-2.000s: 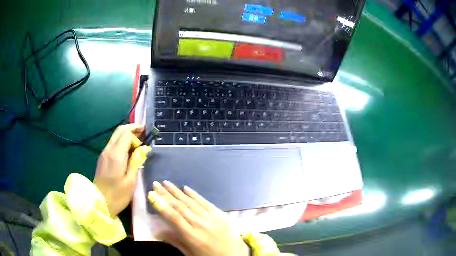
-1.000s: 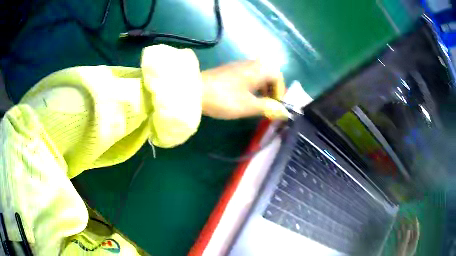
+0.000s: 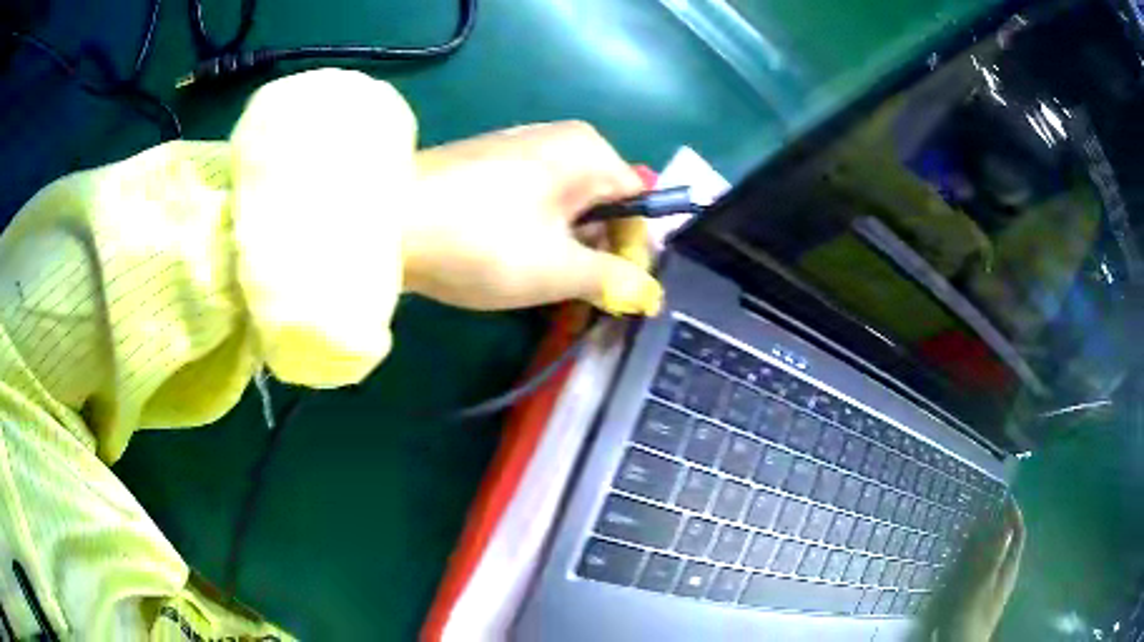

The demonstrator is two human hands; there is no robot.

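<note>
The grey laptop (image 3: 715, 289) lies open and slanted across the lower right, with its black keyboard (image 3: 778, 477) and dark screen (image 3: 878, 213). My left hand (image 3: 527, 220), with yellow-covered fingertips, is at the laptop's left rear corner. It holds a black plug (image 3: 671, 201) with its tip pointing right, near the screen's lower edge. Whether the tip touches the laptop cannot be told. A thin cord (image 3: 533, 383) runs below this hand. My right hand (image 3: 985, 577) is dim and partly visible at the laptop's right front side; its grip is unclear.
The red-edged tray (image 3: 496, 502) with a white sheet shows along the laptop's left side. Black cords with another plug (image 3: 232, 63) lie on the green bench (image 3: 339, 502) at upper left. My yellow sleeve (image 3: 138, 289) covers part of the left side.
The view has turned left and closer since two seconds ago. My left hand has moved from the laptop's front left to its rear corner. My right hand has left the touchpad area for the right side.
</note>
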